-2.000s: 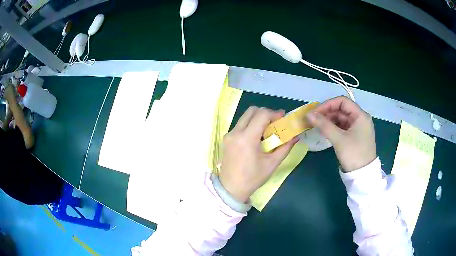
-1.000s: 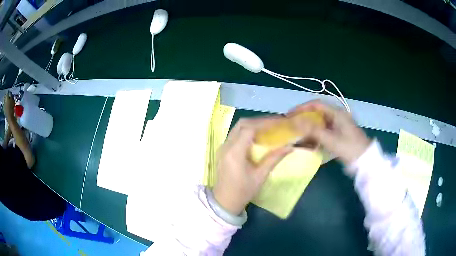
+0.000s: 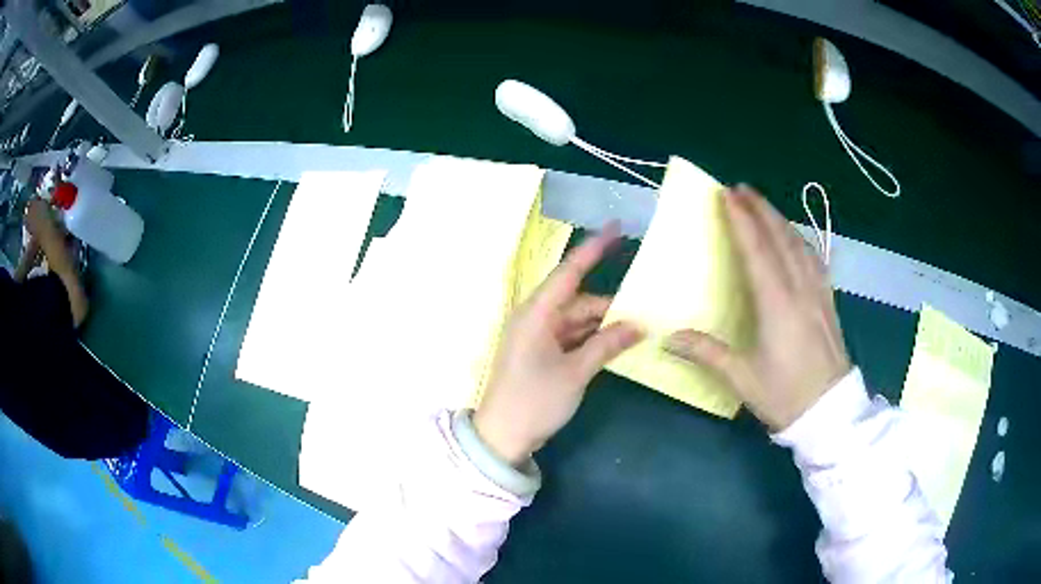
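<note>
A pale yellow liner sheet (image 3: 687, 274) is held up and bent between my two hands, in front of the grey rail. My left hand (image 3: 546, 359) pinches its lower left edge between thumb and fingers. My right hand (image 3: 782, 319) lies along its right side, thumb on the front of the sheet, fingers blurred. A thin white strap loop (image 3: 817, 217) shows just behind my right hand at the rail. The unit it belongs to is hidden, and I cannot tell whether a hand holds it.
White sheets (image 3: 422, 308) with yellow layers lie left of my hands. A yellow sheet (image 3: 947, 388) lies at the right. White units (image 3: 537, 112) and one with an orange face (image 3: 832, 71) lie on the belt beyond the rail (image 3: 913, 282). A person's arm (image 3: 57, 257) is near a white bottle (image 3: 105, 222).
The orange-yellow face that was between my hands is out of sight. The yellow sheet has been raised and now stands between them. Another unit shows on the belt at upper right.
</note>
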